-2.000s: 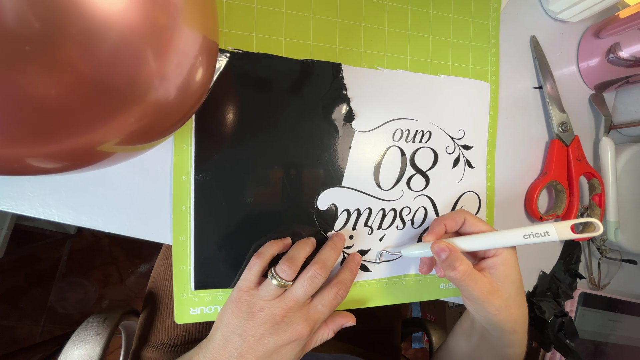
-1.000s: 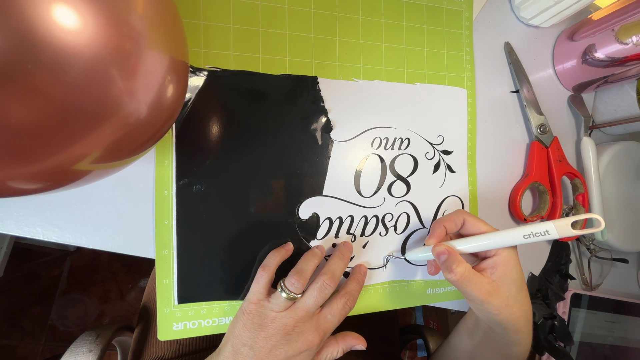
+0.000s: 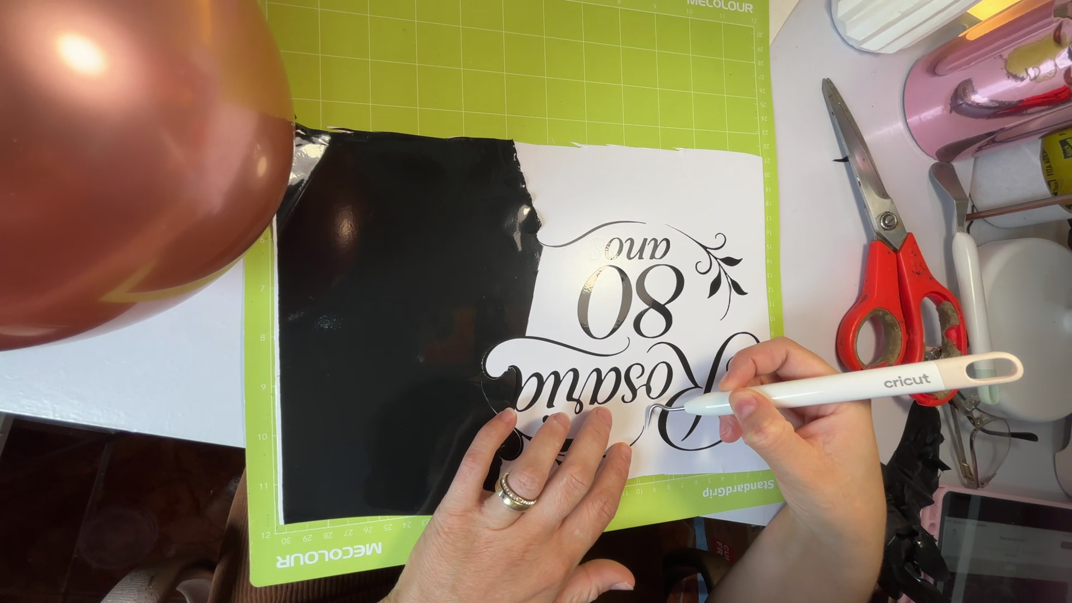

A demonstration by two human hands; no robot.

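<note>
A green gridded cutting mat (image 3: 636,75) bears a sheet with black vinyl (image 3: 402,318) on its left part and a white backing (image 3: 586,180) at the right, where black cut lettering and leafy scrolls lie upside down. My left hand (image 3: 536,511), with rings on one finger, rests fingertips down and spread on the sheet's near edge, by the lettering. My right hand (image 3: 796,419) grips a white Cricut weeding hook (image 3: 821,389) like a pen. The hook's bent metal tip is at the lettering, right of my left fingertips.
A shiny rose balloon (image 3: 126,167) covers the mat's upper left side. Red-handled scissors (image 3: 888,243), a white-handled scraper tool (image 3: 971,285), a pink metallic roll (image 3: 988,92), eyeglasses (image 3: 988,444), crumpled black vinyl scraps (image 3: 917,486) and a device with a dark screen (image 3: 997,544) lie at the right.
The hook tip has moved from the leafy scroll near the sheet's near edge to beside the large first letter. My left hand stays on the sheet. The view has shifted somewhat.
</note>
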